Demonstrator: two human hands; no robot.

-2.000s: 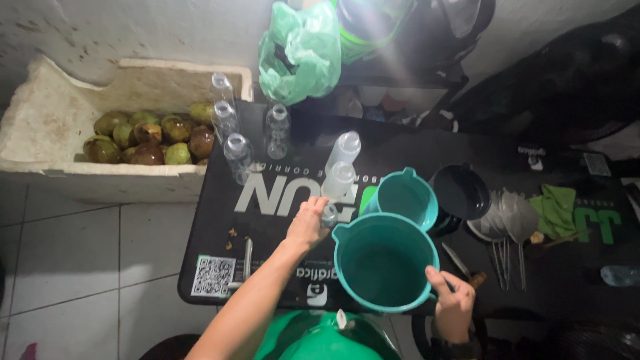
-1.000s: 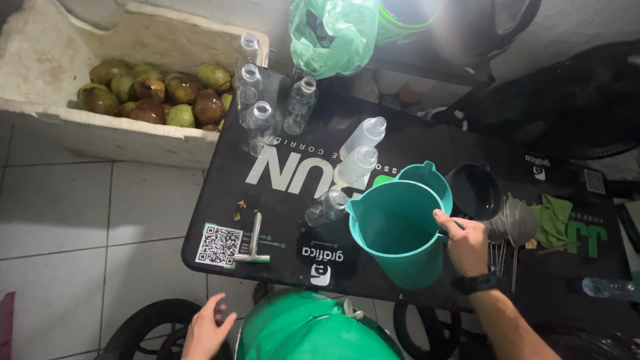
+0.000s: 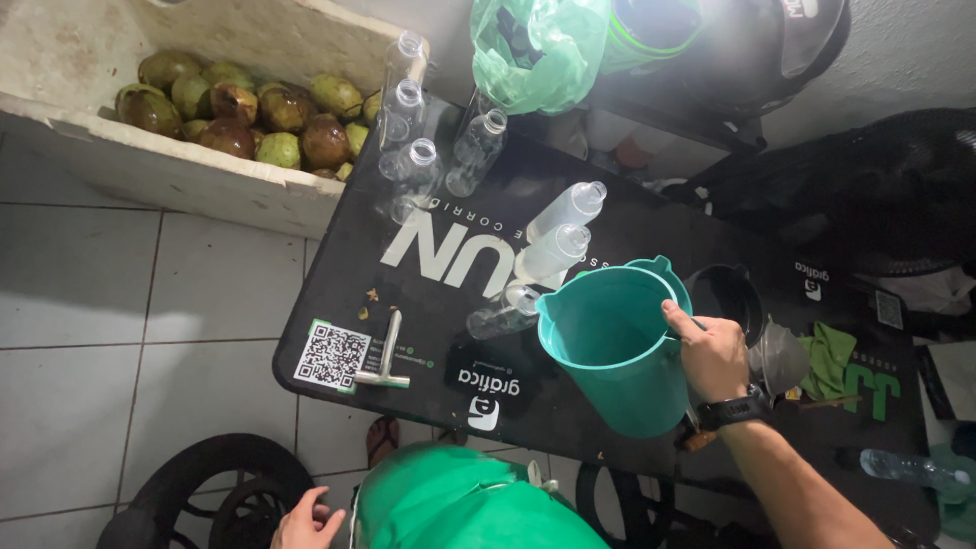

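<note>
My right hand [image 3: 709, 354] grips the handle of a teal plastic pitcher [image 3: 621, 374], which is tilted with its spout toward an uncapped clear bottle [image 3: 499, 314]. Whether liquid flows is not visible. Two bottles of cloudy liquid [image 3: 564, 206] [image 3: 550, 252] stand just behind. Several uncapped bottles that look empty, among them one clear bottle [image 3: 476, 152], stand at the table's back left corner. A second teal pitcher [image 3: 662, 268] is partly hidden behind the first. My left hand [image 3: 311, 522] is low by the green garment [image 3: 457, 496], fingers apart, holding nothing.
A foam box [image 3: 206, 187] of green and brown coconuts stands left of the black table [image 3: 412, 286]. A metal T-shaped tool [image 3: 389, 354] lies near the front left corner. Strainers [image 3: 778, 354], a green cloth [image 3: 827, 358] and a dark container [image 3: 724, 293] are at right; a green bag [image 3: 537, 53] hangs behind.
My left hand has let go of the front clear bottle and moved down, away from the table. My right hand still holds the pitcher. The view has shifted.
</note>
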